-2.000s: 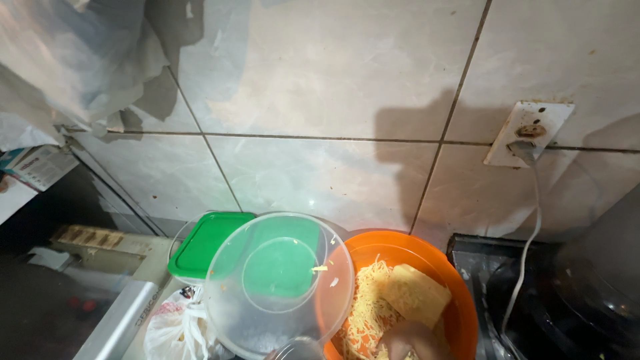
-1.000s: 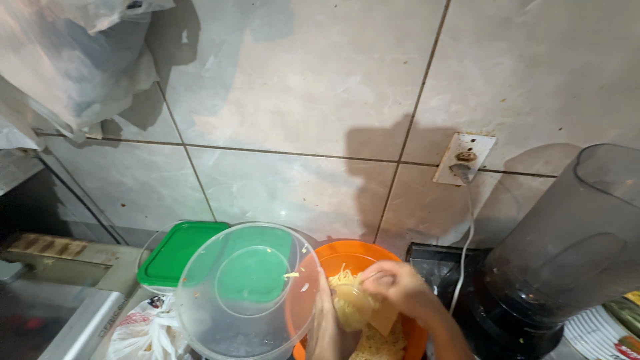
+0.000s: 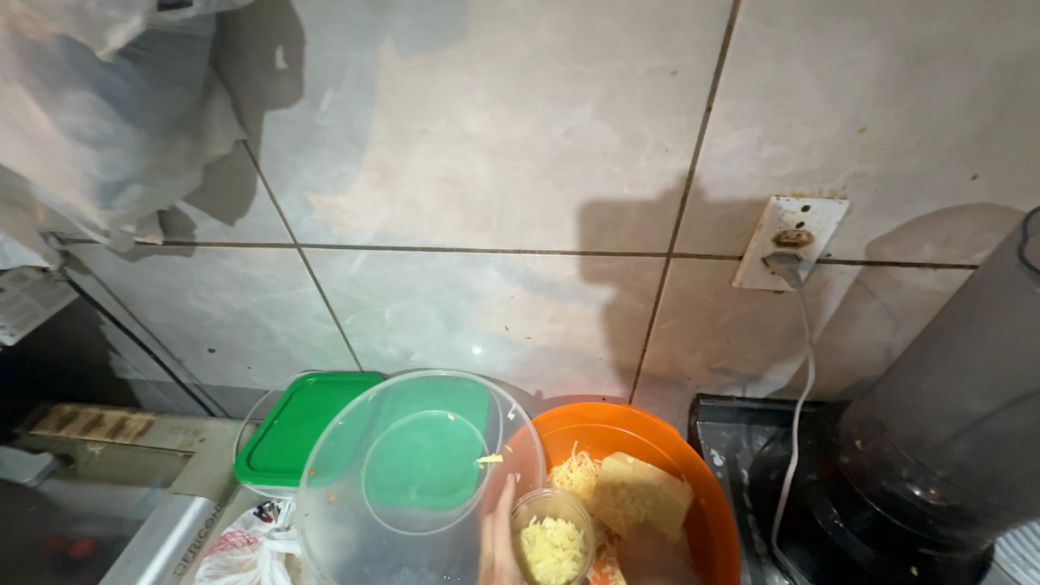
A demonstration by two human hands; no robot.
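At the bottom edge, my left hand (image 3: 497,543) is closed around a small clear plastic cup (image 3: 554,536) filled with grated cheese. Behind and right of it sits an orange plastic bowl (image 3: 715,520) with grated cheese (image 3: 575,475) and a thick block of cheese (image 3: 638,496). My right hand (image 3: 658,556) is a dark blur low in the bowl, partly out of frame; its fingers and anything in them cannot be made out. A round clear plastic lid or container (image 3: 341,496), with cheese shreds on it, lies left of my left hand.
A green-lidded container (image 3: 296,431) and a tied plastic bag (image 3: 256,548) stand left. An appliance (image 3: 175,536) is at far left. Right are a blender (image 3: 926,431) and its black base area, with a cord (image 3: 800,422) running to a wall outlet (image 3: 792,244). Plastic bags (image 3: 106,122) hang upper left.
One second ago both hands were raised together over the bowl. Now my right hand is lower, down in the bowl, and the cup in my left hand shows its cheese-filled top.
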